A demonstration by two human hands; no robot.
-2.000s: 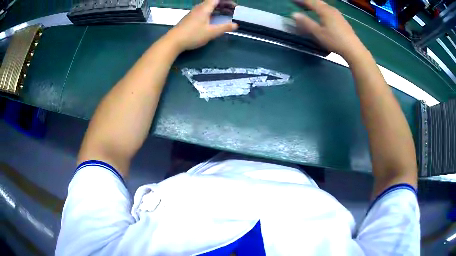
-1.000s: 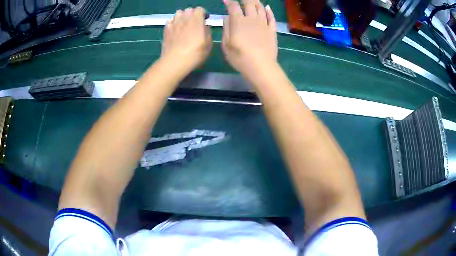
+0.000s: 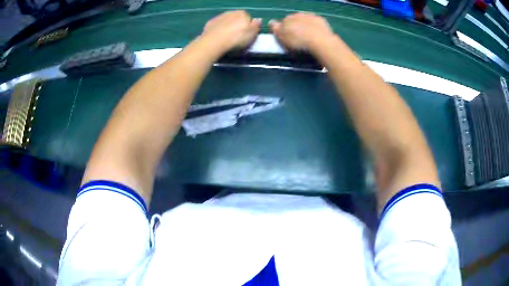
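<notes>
A dark bar stack with a pale front edge (image 3: pixel 270 67) lies lengthwise on the bench, at the near side of the white strip. My left hand (image 3: pixel 233 31) and my right hand (image 3: pixel 301 32) are side by side at its far side, knuckles up and fingers curled, thumbs close together but apart. The fingertips are mostly hidden and the hands are slightly blurred, so I cannot tell whether they grip the bars or a small part. My forearms cover parts of the bench near both ends of the stack.
A worn tape patch (image 3: pixel 223 116) is on the green mat (image 3: pixel 268 162). A gold bar block (image 3: pixel 21 114) stands at the left edge, with spare grey bars (image 3: pixel 97 58) beyond it. Stacked grey plates (image 3: pixel 488 134) stand at the right end. A blue item (image 3: pixel 397 8) is at the far right.
The view has shifted. My hands have come from spread apart over the bars to close together at the middle, then lower towards the stack's far side.
</notes>
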